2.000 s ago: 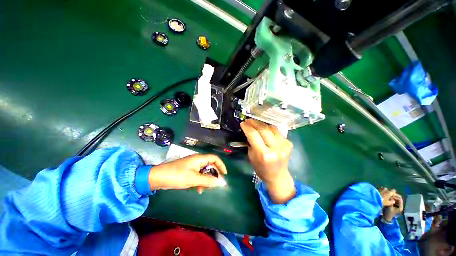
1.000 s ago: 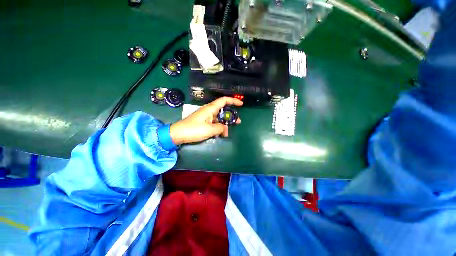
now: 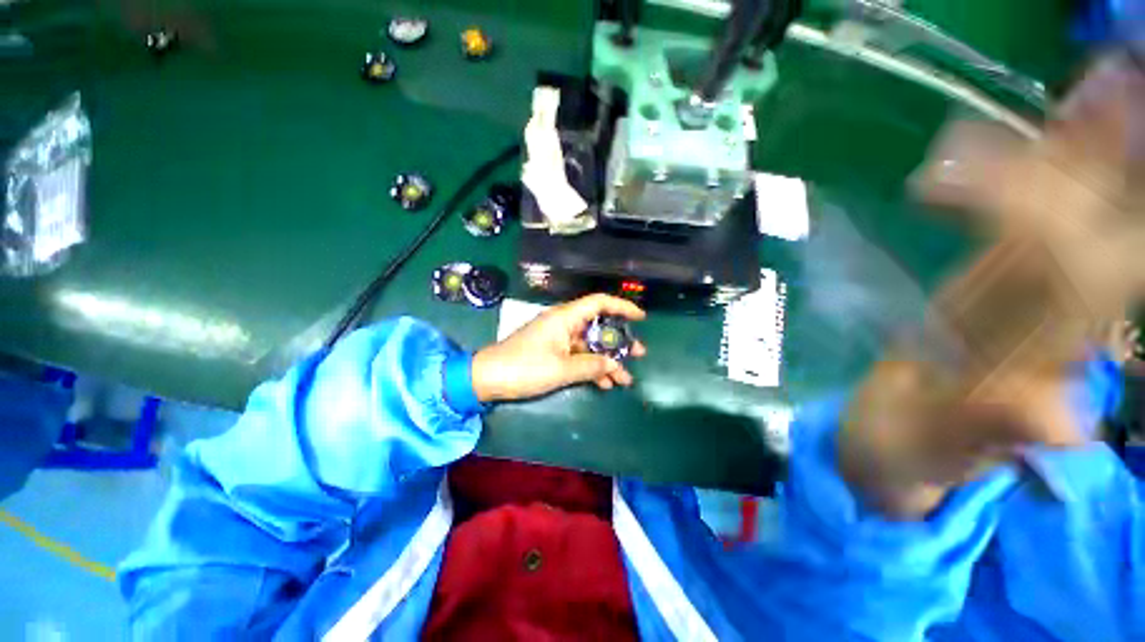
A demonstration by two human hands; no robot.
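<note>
My left hand (image 3: pixel 553 354) holds a round black module (image 3: pixel 610 335) with a yellow centre between its fingertips, just in front of the press base. The press fixture's black base (image 3: pixel 678 261) shows small red digits on its front. The pale green plate and clear block (image 3: pixel 678 176) sit low over the base and hide the nest. At the right, blurred hands and blue sleeves overlap; my right hand (image 3: pixel 904 426) seems to be among them, but its fingers and anything in them cannot be made out.
Several round modules (image 3: pixel 409 191) lie left of the press, with a plain black disc (image 3: pixel 482 287) beside one. A black cable (image 3: pixel 402 257) runs left. Cream crumpled tape (image 3: pixel 549 163) lies on the base's left. White marked sheets (image 3: pixel 753 329) lie right. A clear bag (image 3: pixel 48 188) lies far left.
The clear block has come down over the nest, where a module showed a second ago. My left hand still holds its module. The view has shifted, and blurred hands now show at the right.
</note>
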